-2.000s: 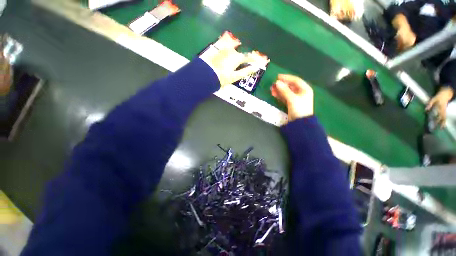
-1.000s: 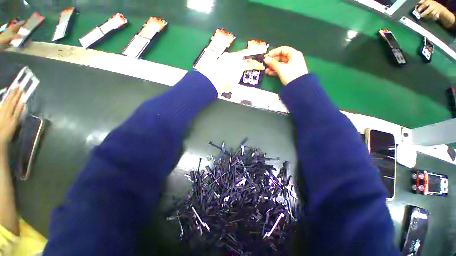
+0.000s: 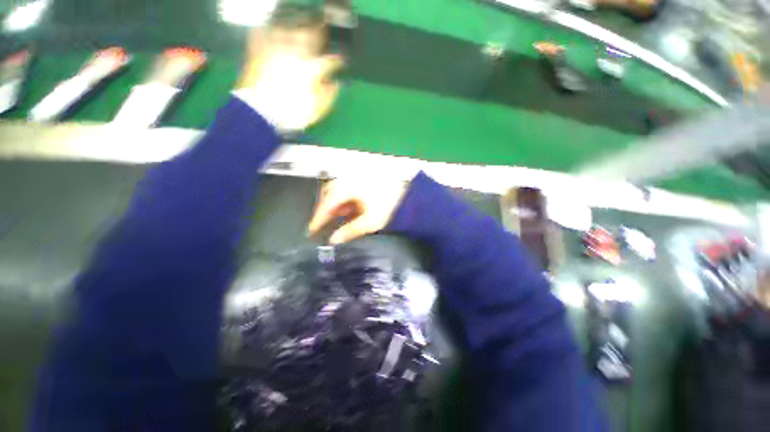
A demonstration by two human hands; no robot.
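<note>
The view is blurred. My left hand [image 3: 291,80] is over the green belt, with a dark phone unit [image 3: 338,25] partly visible at its fingers; whether it grips the unit is unclear. My right hand [image 3: 359,207] is bent down at the near side of the rail, just above the top of the pile of thin black strips [image 3: 329,329]. Its fingertips are close together, and I cannot tell whether they hold a strip. White-silver units with orange-red ends [image 3: 156,93] lie on the belt at the left.
A cream-white rail [image 3: 101,141] separates the bench from the green belt [image 3: 422,126]. At right lie a smartphone [image 3: 534,224], a red and white sample unit [image 3: 602,243] and a black housing [image 3: 612,337]. A grey metal post [image 3: 692,143] crosses at right. Dark units [image 3: 561,67] lie on the far belt.
My right hand has drawn back from the unit on the belt to the top of the pile. My left hand has moved up over the belt. The head view has shifted.
</note>
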